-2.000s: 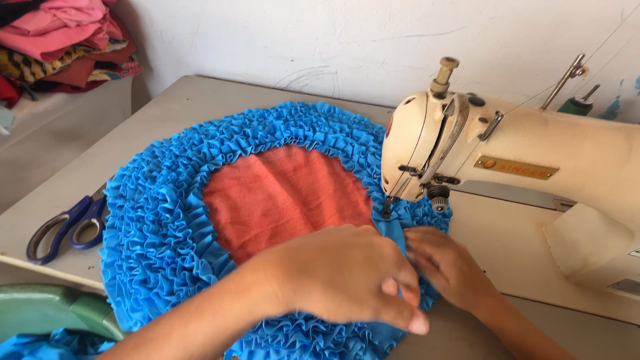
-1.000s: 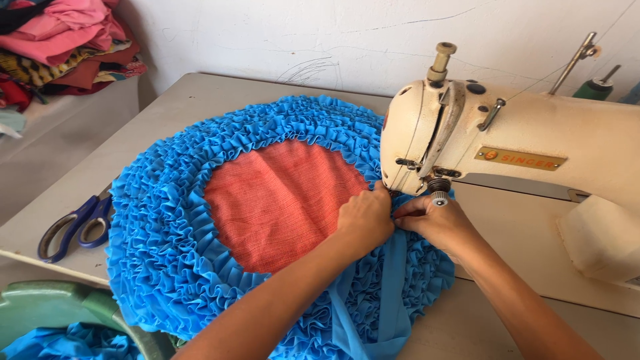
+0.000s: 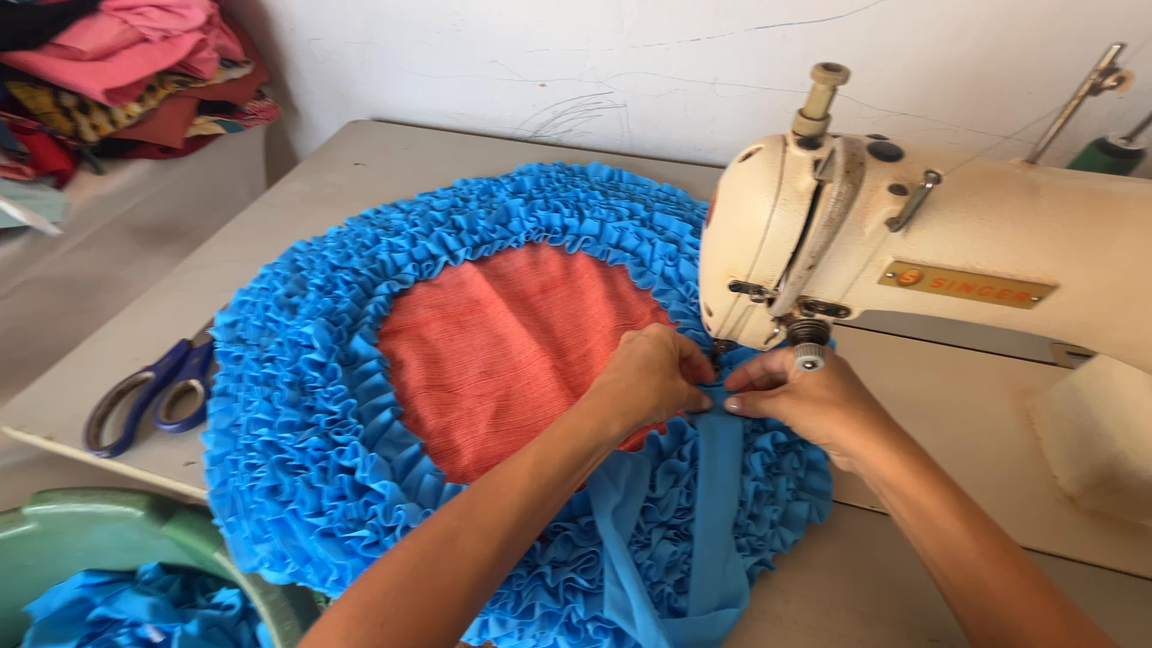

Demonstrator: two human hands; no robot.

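Observation:
A round piece with rows of blue ruffles (image 3: 297, 405) around a coral-red fabric centre (image 3: 513, 351) lies under the head of a cream Singer sewing machine (image 3: 954, 234). Just in front of the presser foot (image 3: 723, 347), my left hand (image 3: 652, 373) pinches one side of a flat blue fabric strip (image 3: 717, 477). On the strip's other side, my right hand (image 3: 801, 396) grips it between thumb and fingers. The strip hangs down over the ruffles in a loop. The needle's tip is hidden among the fingers and cloth.
Blue-handled scissors (image 3: 148, 396) lie left of the ruffles on the table (image 3: 297, 171). A green plastic basin (image 3: 99, 508) with blue fabric (image 3: 144, 607) stands at the lower left. Folded cloths (image 3: 135, 72) are piled at the upper left. A green thread spool (image 3: 1109, 155) is behind the machine.
Two seconds ago my left hand was lower, over the ruffles and clear of the presser foot; it has moved up beside it. Both hands have stayed at the strip since one second ago.

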